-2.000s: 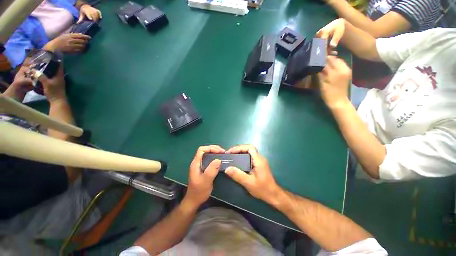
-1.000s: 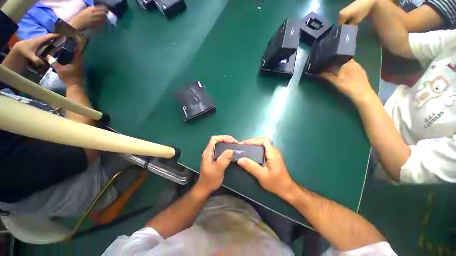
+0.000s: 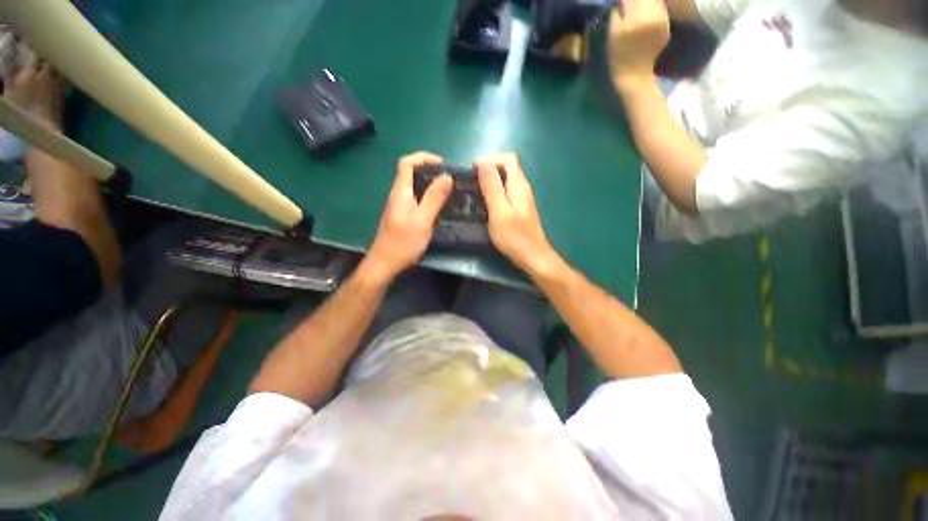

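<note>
A black retail box [image 3: 464,211] is held at the table's near edge, with a broad face showing faint pale print. My left hand [image 3: 413,214] grips its left side, the thumb lying on the face. My right hand [image 3: 509,212] grips its right side. The picture is blurred, so the print cannot be read. Another black box [image 3: 326,112] lies closed on the green table, up and to the left of my hands.
The green table [image 3: 407,92] holds a neighbour's black boxes [image 3: 481,29] at the top edge. A person in a white top sits at the right. Cream tubes [image 3: 173,117] cross the upper left. Another person's arm [image 3: 76,198] shows at the left.
The view has tipped down, so the table things sit higher in the picture. The held box has turned from its narrow side to a broad face. My right thumb has moved off the box's front.
</note>
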